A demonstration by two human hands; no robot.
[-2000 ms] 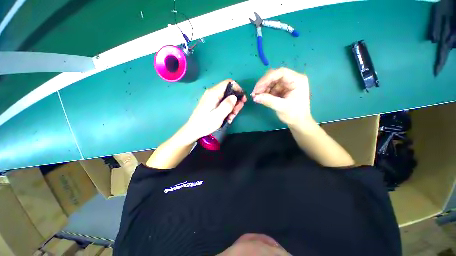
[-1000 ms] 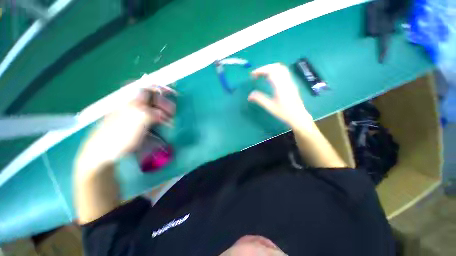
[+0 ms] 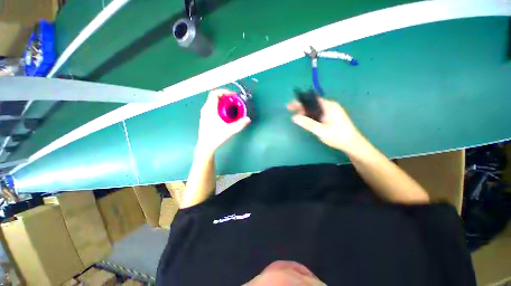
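My left hand [image 3: 212, 124] is closed around a dryer body with a bright pink end ring [image 3: 231, 108] that faces the camera. Thin lead wires [image 3: 244, 91] stick out beside the ring at its upper right. My right hand [image 3: 330, 124] holds a black handle shell [image 3: 310, 106], blurred, between thumb and fingers above the green bench. The two parts are apart. Side cutters [image 3: 315, 62] with blue grips, one wrapped whitish, lie on the bench just above my right hand.
A grey-ended body [image 3: 185, 33] is on the darker green belt, beyond the white rail [image 3: 269, 58]. An open carton [image 3: 437, 173] with black parts is below the bench edge at right. Brown cartons [image 3: 84, 223] stand at lower left. A blue bin [image 3: 40, 49] is at upper left.
The pink-ringed body my left hand carried is out of its grip; it now holds one upright on the bench area. My right hand, empty before, has the black handle shell. The view has shifted.
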